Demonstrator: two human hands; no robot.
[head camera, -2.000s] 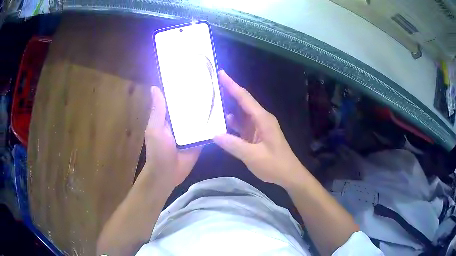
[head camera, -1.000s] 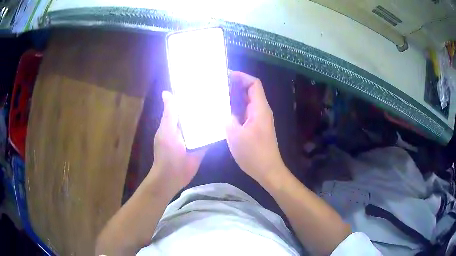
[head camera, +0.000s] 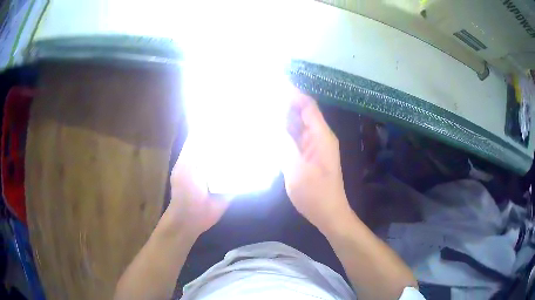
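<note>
A smartphone (head camera: 237, 129) is held upright over the lap, in front of the table edge. Its screen glares white, so its upper outline and what it displays cannot be made out. My left hand (head camera: 196, 193) grips the phone's lower left side; its fingers behind the phone are hidden. My right hand (head camera: 314, 167) is at the phone's right side, fingers bent; the glare hides whether it touches the phone.
The white machine table (head camera: 375, 50) with its green ruler-like edge (head camera: 405, 112) crosses the top. Part of the cream machine (head camera: 481, 29) is top right. A brown wooden board (head camera: 100, 176) and red basket (head camera: 14, 152) are left. Pale cloth with dark bands (head camera: 457, 234) lies lower right.
The phone's glare has grown and now hides its outline. The phone and both hands sit slightly lower in the picture, and the table edge has also shifted down.
</note>
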